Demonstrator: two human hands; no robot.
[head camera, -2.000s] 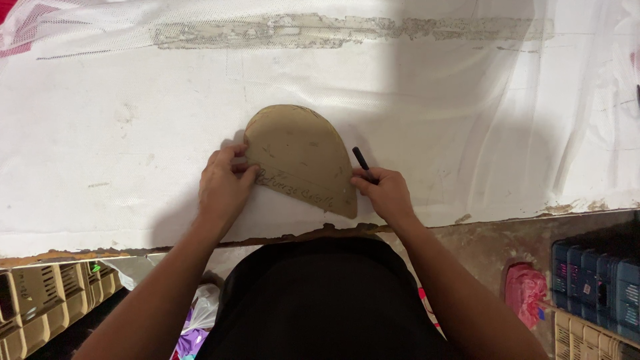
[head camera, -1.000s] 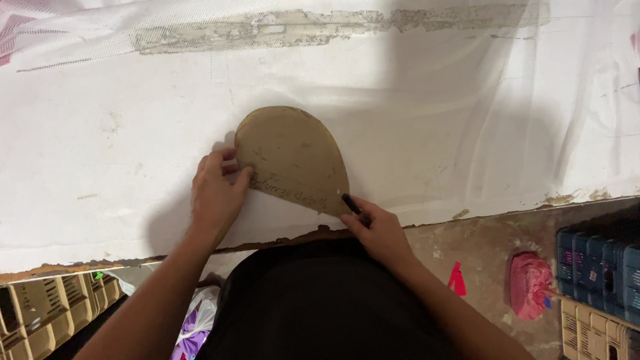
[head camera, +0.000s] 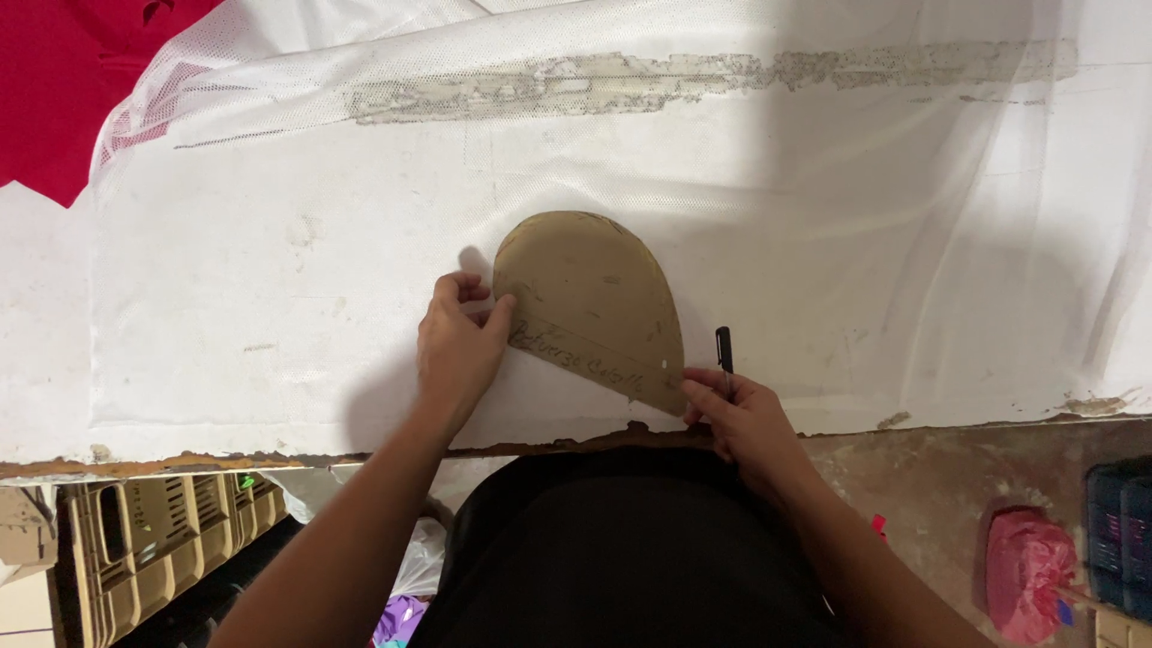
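Note:
A rounded brown cardboard pattern piece (head camera: 589, 288), with handwriting along its straight lower edge, lies on white mesh fabric (head camera: 855, 261) near the table's front edge. At its left side, my left hand (head camera: 463, 337) holds the rim between thumb and fingers. My right hand (head camera: 742, 414) pinches the pointed lower right corner and also holds a black pen (head camera: 724, 351), which sticks up between the fingers. Part of the pen is hidden by the hand.
Red fabric (head camera: 54, 90) lies at the table's far left. The table's front edge (head camera: 576, 441) is chipped. Below are a beige plastic crate (head camera: 162, 540) at left, and a pink plastic bag (head camera: 1026, 571) and blue crate (head camera: 1116, 531) at right.
The pen in my right hand has swung from lying over the pattern's corner to pointing away from me, beside it. My left hand stays at the pattern's left side.

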